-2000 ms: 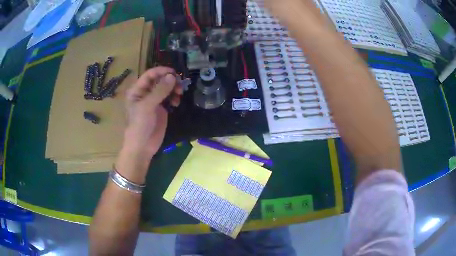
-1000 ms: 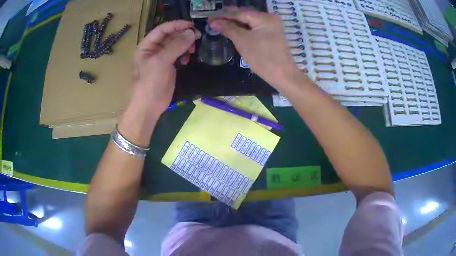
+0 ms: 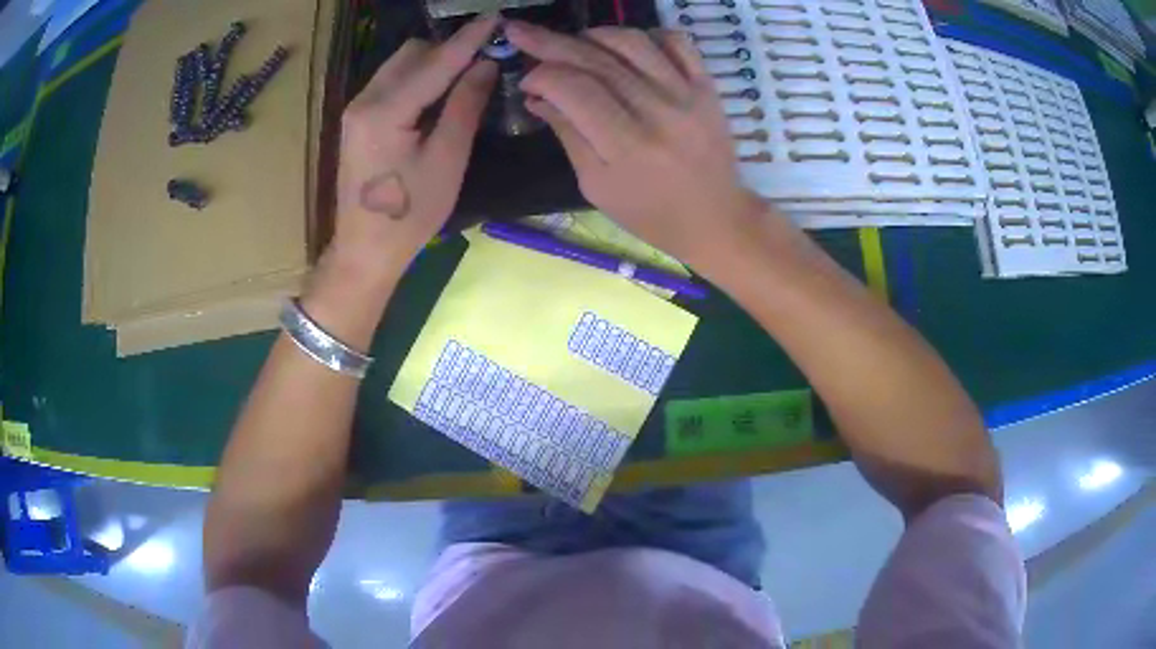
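Note:
My left hand (image 3: pixel 412 146) and my right hand (image 3: pixel 640 127) meet at the fixture seat (image 3: pixel 512 104), at the top centre. The fingertips of both hands are at a small dark round component (image 3: pixel 498 41) on the pale top of the seat. Which fingers grip it, and how firmly, cannot be told. The metal seat shows between my hands, partly hidden by them. The upper part of the test fixture (image 3: pixel 488 8) is cut off by the top edge.
Brown cardboard (image 3: pixel 127 241) at left bears dark beaded columns (image 3: pixel 209 95) and a short piece (image 3: pixel 186 193). White trays (image 3: pixel 875 102) with dumbbell-shaped rows lie at right. In front are a yellow sheet (image 3: pixel 533 304), a purple pen (image 3: pixel 590 260) and a green sign (image 3: pixel 738 421).
My right hand has come down from the trays at upper right to the seat. My left hand has moved in from beside the seat to its top. The view has tilted down.

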